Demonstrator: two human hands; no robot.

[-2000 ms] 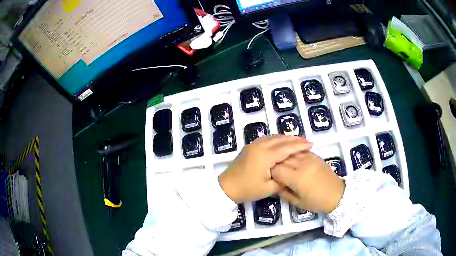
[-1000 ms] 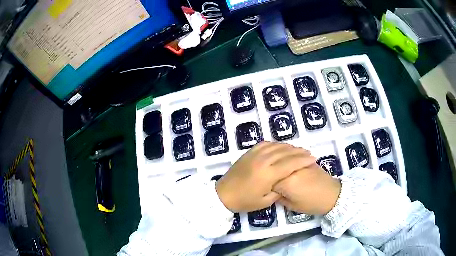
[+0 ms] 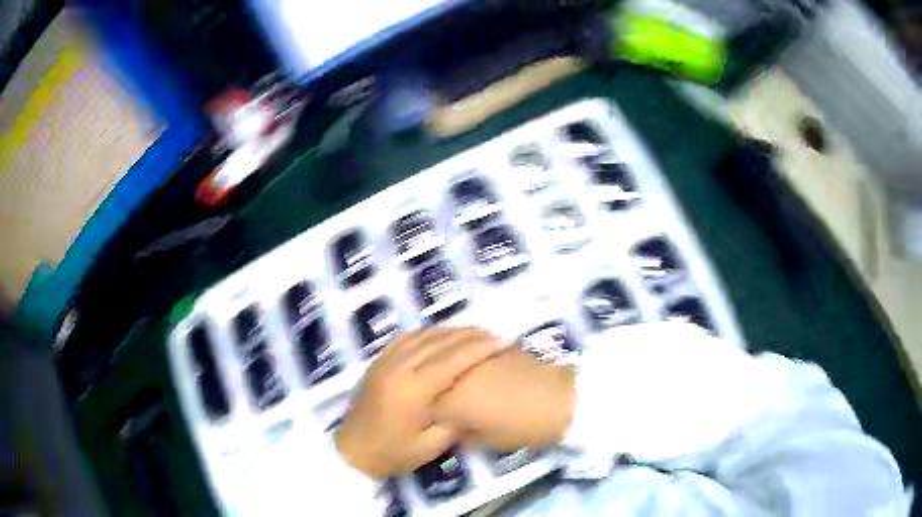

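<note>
The view is blurred. A white tray (image 3: 708, 265) lies tilted across the view with rows of pockets. Glossy black units (image 3: 495, 250) sit in many pockets, and two light grey units (image 3: 563, 224) sit near its far right part. My left hand (image 3: 392, 409) and my right hand (image 3: 511, 396) lie clasped over the tray's near middle. The left fingers lie together across the back of the right hand. The right fingers are mostly hidden, and so are the pockets beneath. No held thing shows.
A bright screen (image 3: 349, 25) stands beyond the tray, with another screen (image 3: 76, 151) at the left. A red-and-white item (image 3: 248, 136) lies between them. A brown-edged pad (image 3: 505, 93) and a bright green packet (image 3: 670, 46) are at the far side. A beige board (image 3: 799, 136) is at the right.
The camera view has turned and shifted, so the tray looks more tilted and sits farther left and is blurred. The hands stay clasped over the tray. The black-and-yellow tool at the left is no longer distinguishable.
</note>
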